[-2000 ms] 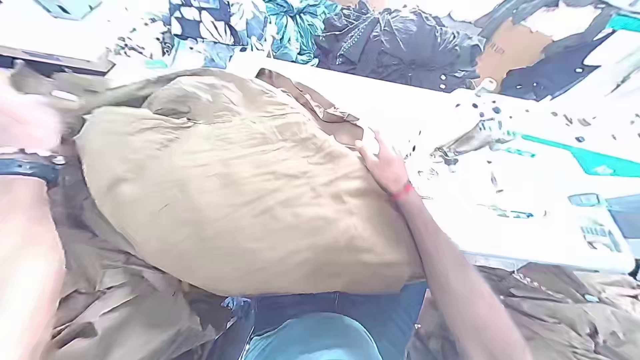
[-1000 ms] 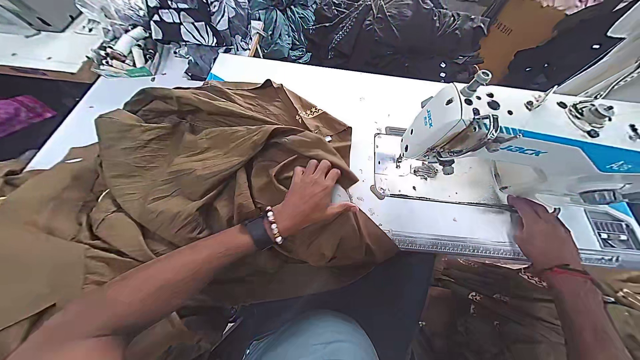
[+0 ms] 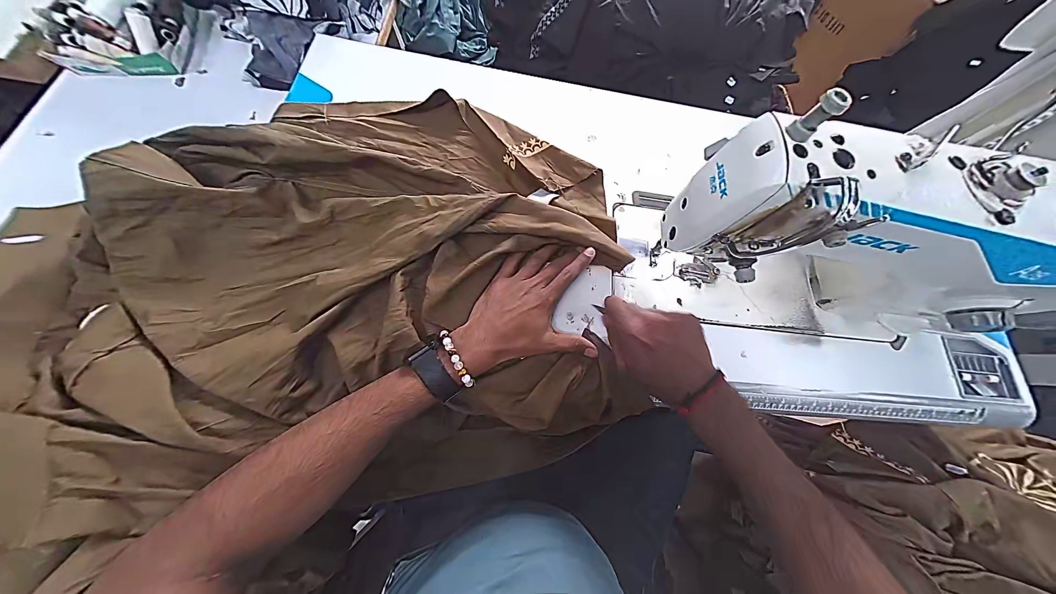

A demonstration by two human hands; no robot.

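Note:
A brown cloth garment (image 3: 330, 214) lies bunched over the left part of the sewing table, with a gold pattern near its upper right corner. My left hand (image 3: 528, 309) rests on it with fingers spread and thumb apart, left of the needle area. My right hand (image 3: 660, 346) is closed at the garment's right edge, just right of my left thumb. A small dark pointed tool (image 3: 600, 308) shows at its fingertips; its kind cannot be told. The white Jack sewing machine (image 3: 742, 198) stands to the right, its needle area beyond my hands.
A container of thread spools (image 3: 124, 41) stands at the upper left. Dark bundled fabrics (image 3: 627, 41) lie behind the white table (image 3: 363, 66). More brown patterned cloth (image 3: 866, 495) hangs below the table's front edge at right. The machine's control panel (image 3: 982, 371) is at the far right.
Two seconds ago the garment was bulging up by my right hand; now it lies lower and folded. My right hand has moved left from the machine bed to the garment's edge.

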